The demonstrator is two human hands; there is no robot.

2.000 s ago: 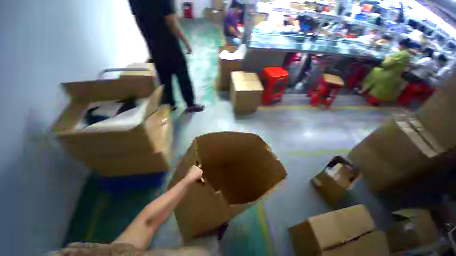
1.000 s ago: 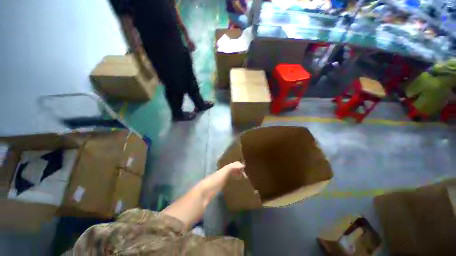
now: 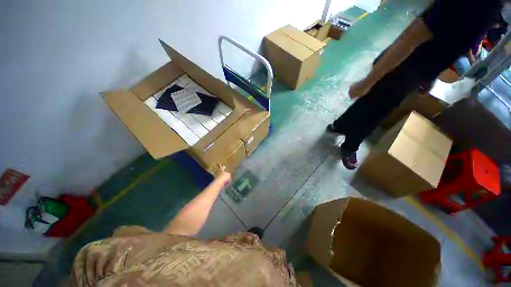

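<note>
My left hand (image 3: 223, 177) is bare and small in view. It reaches up from the bottom to the lower front corner of a brown carton (image 3: 224, 147) on a blue trolley. Whether it grips the carton or only touches or overlaps it cannot be told. The carton's flaps stand open over rows of white boxes (image 3: 193, 124), with dark flat pieces and a printed white sheet (image 3: 186, 100) on top. A large empty carton (image 3: 386, 246) stands open at the lower right, cut off by the bottom edge, apart from my left hand. My right hand is not in view.
The trolley's handle (image 3: 246, 49) rises behind the carton. A person in dark clothes (image 3: 386, 84) stands at upper right, beside a closed carton (image 3: 420, 148) and a red stool (image 3: 476, 176). Another carton (image 3: 291, 53) is by the wall. Red and green items lie at far left.
The view has swung left towards the trolley. My left hand has let go of the empty carton's rim and is now at the trolley carton. The empty carton now appears at lower right.
</note>
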